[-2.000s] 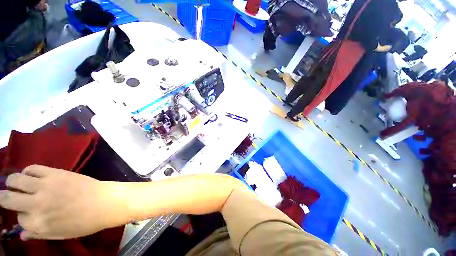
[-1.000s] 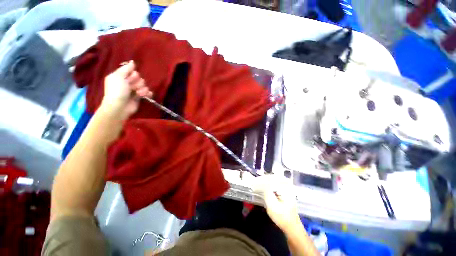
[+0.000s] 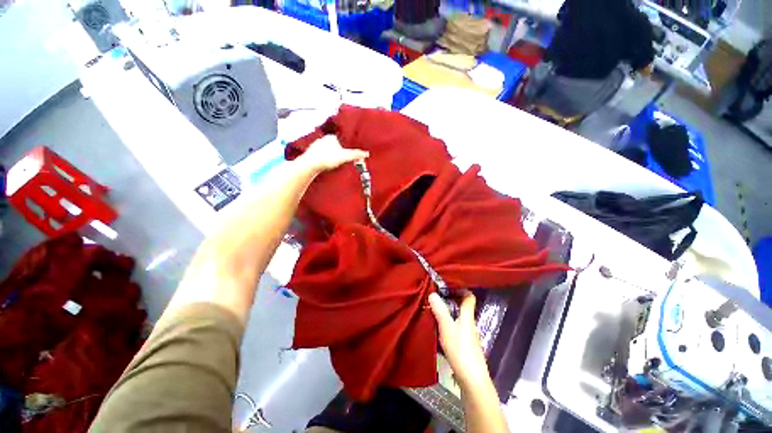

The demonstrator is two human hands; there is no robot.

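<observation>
A dark red garment (image 3: 372,304) lies bunched on the table left of the machine, its lower part hanging over the front edge. A thin grey twisted cord (image 3: 391,235) runs across it between my hands. My left hand (image 3: 333,156) pinches the cord's upper end at the garment's far left part. My right hand (image 3: 453,311) holds the cord's lower end against the gathered middle of the garment. The white sewing machine (image 3: 711,347) is at the right, cut off by the picture's edge.
A dark board (image 3: 542,292) lies partly under the garment. Black cloth (image 3: 635,218) is on the table behind. Another machine's grey motor end (image 3: 222,100) is at the upper left. A red plastic crate (image 3: 57,193) and piled red garments (image 3: 68,313) are on the floor. A person (image 3: 597,42) sits beyond.
The view has swung left. The cord was pulled straight between my hands and now curves slackly over the garment. My right hand has moved from the table's edge onto the garment.
</observation>
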